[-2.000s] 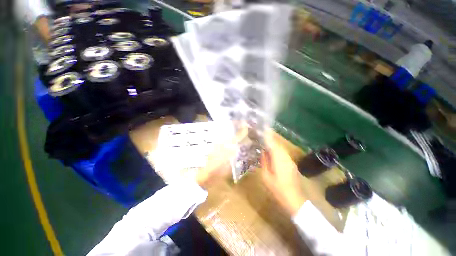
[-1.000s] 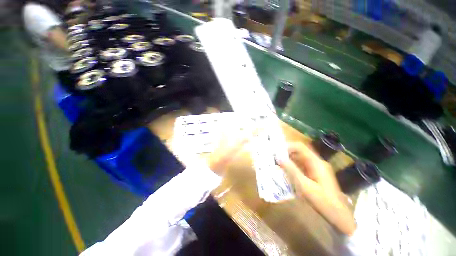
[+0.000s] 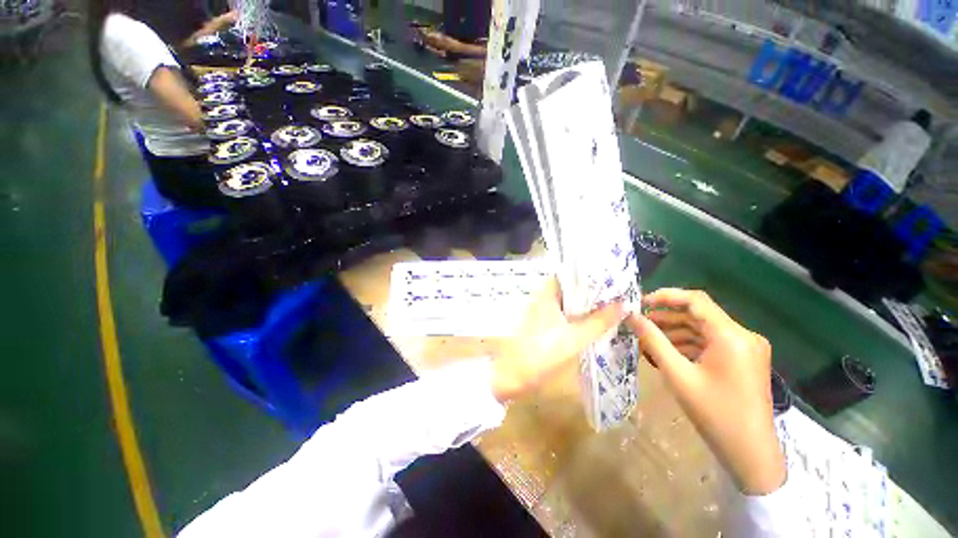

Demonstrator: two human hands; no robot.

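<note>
My left hand grips a bundle of long white liner strips with blue print, held upright above the bench. The strips fan slightly at the top, and their lower end hangs below the hand. My right hand is at the right edge of the strips, its thumb and forefinger close together at the strips' edge; whether they pinch something is too small to tell. A white sheet with rows of dark shapes lies on the brown bench, partly hidden by my left hand.
Dark cylinders with bright ringed ends stand massed on black covering, with a person beside them. A green conveyor carries dark cylinders. White sheets lie at right. A blue stool or bin is at lower left.
The strips, spread wide earlier, are now a narrower, more upright bundle. My right hand has moved up to their edge beside my left hand. The view has shifted, showing more of the person at left.
</note>
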